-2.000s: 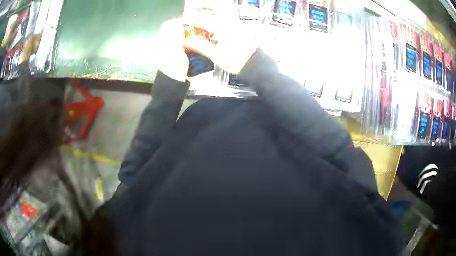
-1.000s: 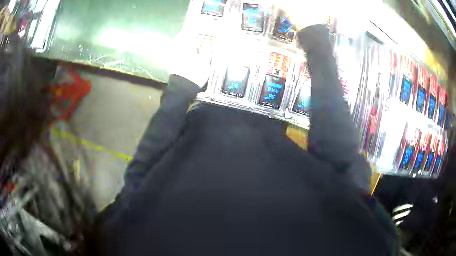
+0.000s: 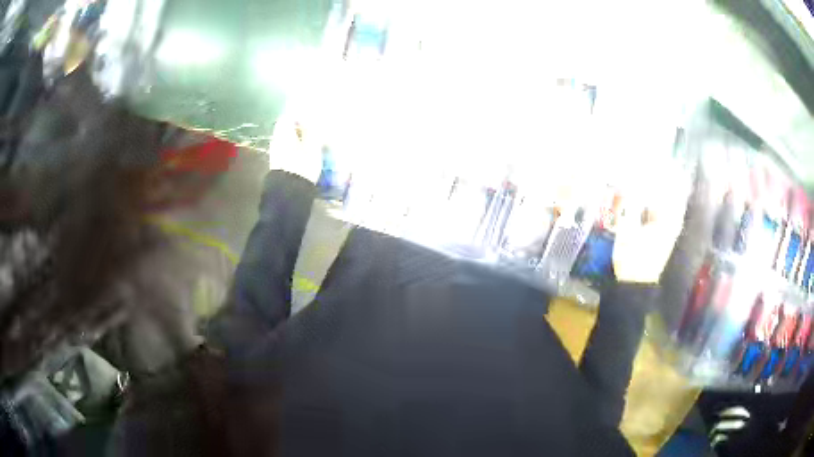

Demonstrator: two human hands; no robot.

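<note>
A large clear blister tray (image 3: 428,243) lies in front of me, mostly washed out by glare and motion blur. A few dark and blue printed cards (image 3: 596,253) show in its near row. My left hand (image 3: 294,147) is at the tray's left end, overexposed, with a blue patch beside its fingers. My right hand (image 3: 644,241) is at the tray's right end, beside a blue card. Glare hides the fingers of both hands, so I cannot tell whether they grip the tray or a card.
Stacked filled trays (image 3: 759,294) with red and blue cards stand to the right. The green bench top (image 3: 214,67) is at the upper left. A red object (image 3: 201,156) and another person's blurred arm are at the left. Brown cardboard (image 3: 660,384) is below right.
My right hand has moved from the tray's far side to its near right end. My left hand has shifted left. The view has turned, and glare now covers most of the tray.
</note>
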